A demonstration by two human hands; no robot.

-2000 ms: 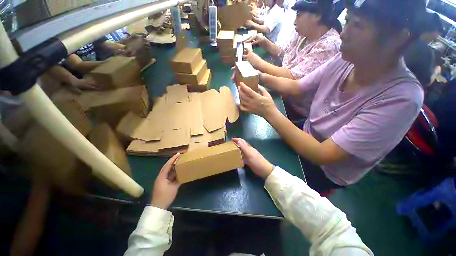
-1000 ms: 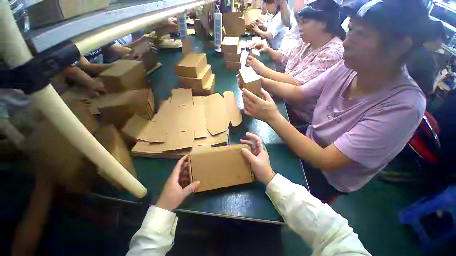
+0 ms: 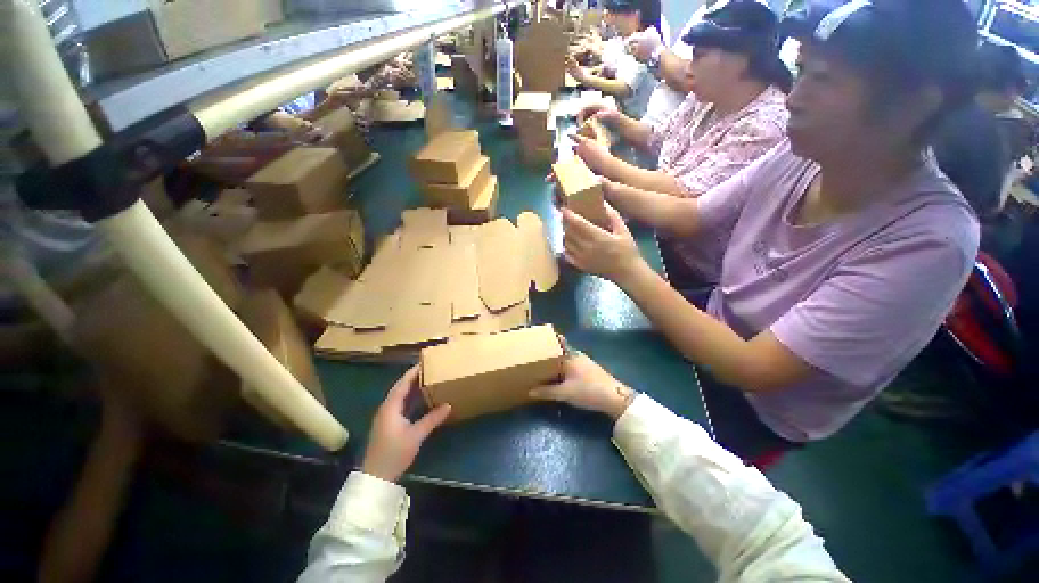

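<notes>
A closed brown mailer box [image 3: 492, 370] is held between my two bare hands above the near edge of the dark green table [image 3: 513, 461]. My left hand [image 3: 399, 427] grips its left end, thumb on the front face. My right hand [image 3: 583, 384] grips its right end, fingers partly hidden by the box. The long narrow top face and the front face show. Box blanks [image 3: 427, 273] lie in a loose flat pile just beyond the box.
Stacked finished boxes [image 3: 452, 171] stand beyond the blanks. Loose boxes [image 3: 299, 245] are jumbled at left behind the slanting cream rack pipe [image 3: 228, 330]. A black pipe joint [image 3: 114, 171] and overhead shelf [image 3: 285, 63] are upper left. A person at right holds a small box [image 3: 579, 188].
The box was tilted with its broad face toward me; it now shows its narrow top face and front. My right fingers, raised before, are now lower on its right end.
</notes>
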